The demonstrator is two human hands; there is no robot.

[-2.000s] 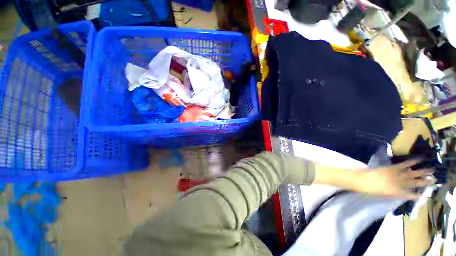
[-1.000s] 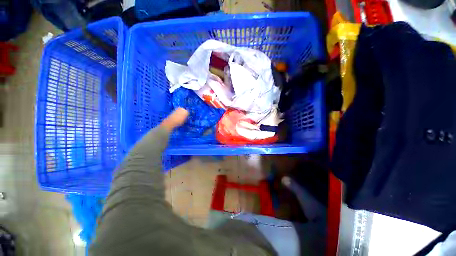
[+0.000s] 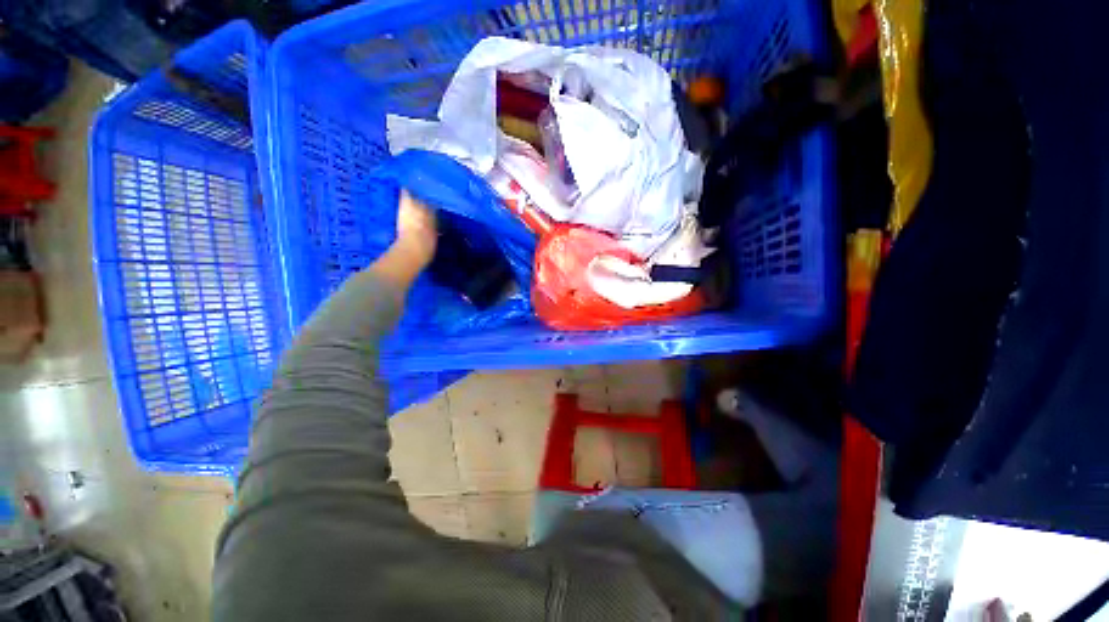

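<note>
My left hand (image 3: 415, 231) reaches into a blue plastic crate (image 3: 547, 346) and grips the edge of a blue plastic bag (image 3: 456, 182). The bag is lifted open, with something dark inside that I cannot identify. My fingers are partly hidden by the bag. A white bag (image 3: 626, 152) and a red plastic bag (image 3: 596, 286) lie beside it in the crate. My right hand is not in view; a small pinkish shape at the bottom right edge is too little to identify.
A second blue crate (image 3: 189, 292) stands at the left. A red stool frame (image 3: 620, 423) is on the floor below. At right, dark fabric (image 3: 1046, 304) hangs over the table edge beside yellow tape or plastic (image 3: 902, 97) and a measuring strip (image 3: 930, 571).
My left hand moved from the table to the crate, then took hold of the blue bag and pulled its edge up. The view swung left, away from the table.
</note>
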